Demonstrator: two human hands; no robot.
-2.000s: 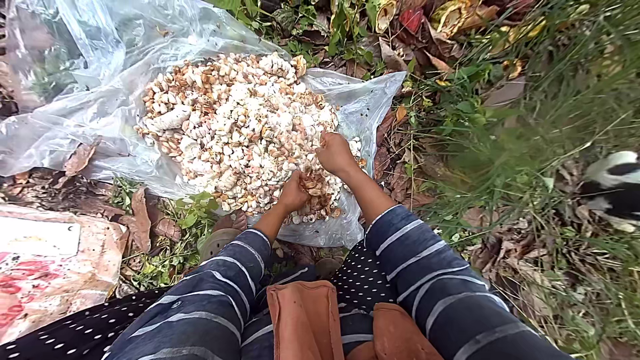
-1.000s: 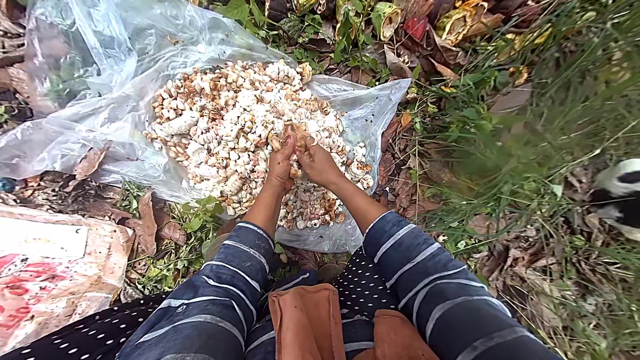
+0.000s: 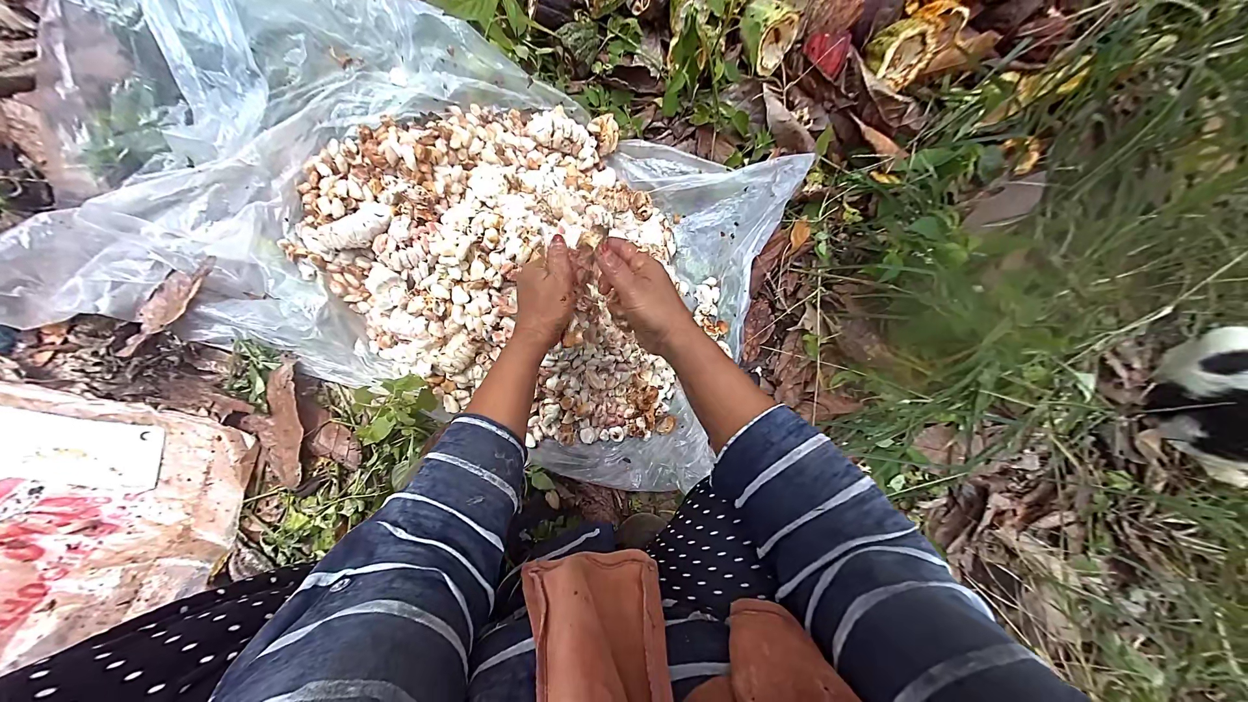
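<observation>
A broad heap of pulp-covered cacao beans (image 3: 458, 224) lies on a clear plastic sheet (image 3: 249, 244) on the ground. Over the right part of the heap, my left hand (image 3: 548, 292) and my right hand (image 3: 639, 292) are close together, thumbs up. Between their fingertips is a small brownish clump (image 3: 591, 237), probably cacao pulp or beans; its exact form is unclear. The fingers of both hands are bent around it and partly hidden. Larger whitish clusters, such as the bean cluster (image 3: 346, 229) at the left, are among the loose beans.
A stained sack (image 3: 200, 487) with red printing lies at the lower left, a white rectangular piece (image 3: 83, 450) on it. Opened cacao husks (image 3: 902, 49) and dry leaves lie beyond the sheet. Grass (image 3: 1014, 292) grows at the right, where a black-and-white animal (image 3: 1209, 400) is partly visible.
My hands were lower and apart at the heap's right edge two seconds ago. They have come together over the beans and now hold a small clump between them.
</observation>
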